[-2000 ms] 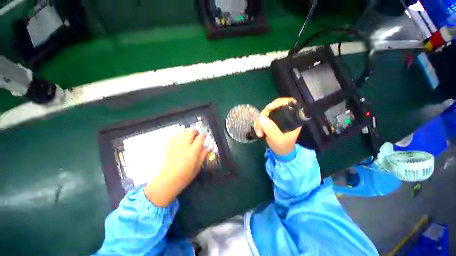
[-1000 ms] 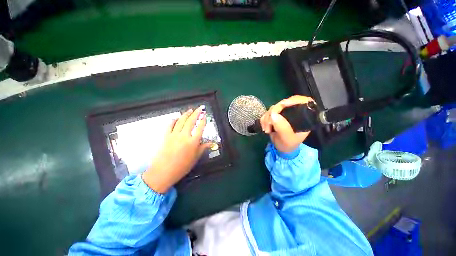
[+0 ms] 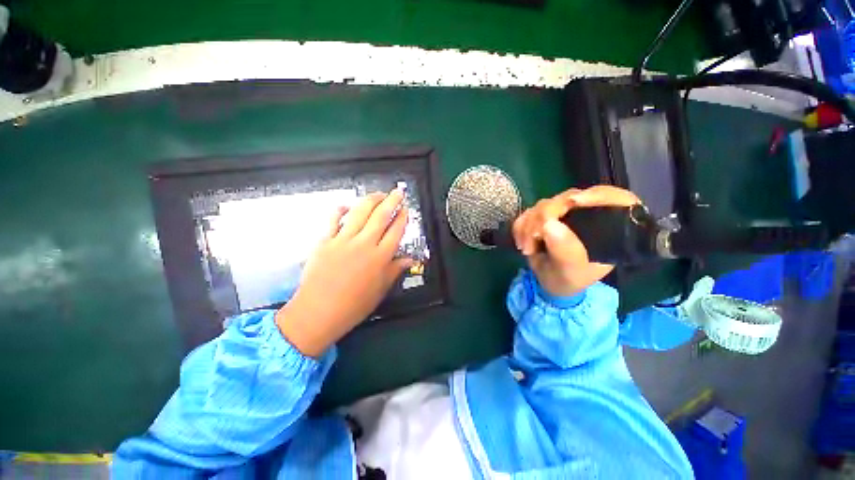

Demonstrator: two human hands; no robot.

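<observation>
A tablet assembly (image 3: 267, 246) with a bright white middle lies open in a black tray (image 3: 176, 272). My left hand (image 3: 352, 262) lies over its right part, fingertips on the circuit board end (image 3: 413, 246), covering part of it; I see nothing held in it. My right hand (image 3: 562, 239) is closed around a thick black electric screwdriver (image 3: 605, 232), held roughly level. The tool's tip end is over the lower right of the round speckled screw dish (image 3: 482, 199), right of the tray. Single screws are too small to make out.
A second black tray with a grey-middled tablet (image 3: 647, 161) stands at the right, partly behind my right hand and the screwdriver. A black cable (image 3: 764, 79) runs above it. A worn white rail (image 3: 244, 72) crosses the back. A pale green fan (image 3: 741, 323) is at the lower right.
The view has shifted, and the tray on the far belt has left it. My left hand has flattened over the board end. The screwdriver stays in my right hand, its tip end still at the dish.
</observation>
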